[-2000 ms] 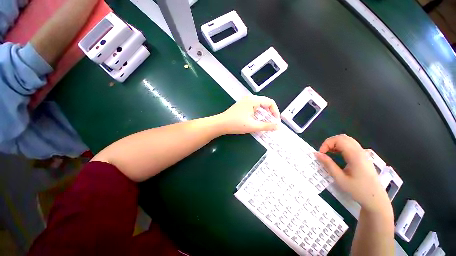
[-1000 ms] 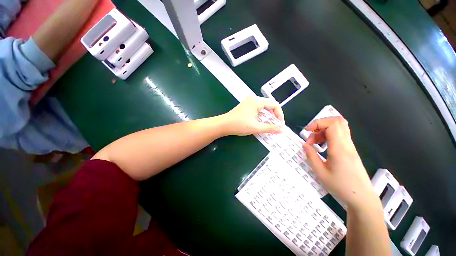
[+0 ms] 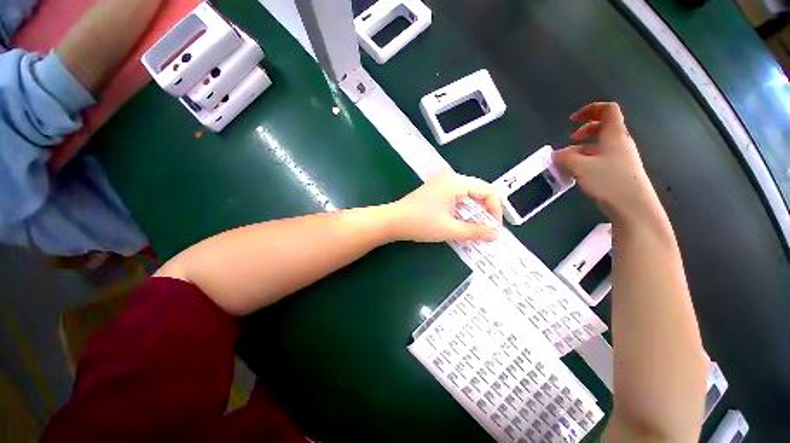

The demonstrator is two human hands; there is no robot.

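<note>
My left hand (image 3: 455, 208) grips the upper end of a printed label sheet (image 3: 537, 290), which slants down to the right across the metal rail. A label sheet stack (image 3: 511, 363) lies partly under it on the bench. My right hand (image 3: 602, 160) is over the belt, with thumb and index finger at the right end of a white housing (image 3: 509, 180) that has a rectangular window. Other fingers are bent and apart. No label can be made out at my right fingertips.
More housings (image 3: 463, 105) lie along the dark green conveyor belt (image 3: 554, 52). The conveyor side rail (image 3: 403, 138) runs beside it, with an upright post (image 3: 329, 39). Stacked housings (image 3: 208, 65) stand at left by a neighbouring worker's arm (image 3: 108, 43) on a red mat.
My right hand has moved up and out over the belt to a housing. The housings have moved along the belt, up and left. My left hand has stayed nearly in place, still gripping the sheet.
</note>
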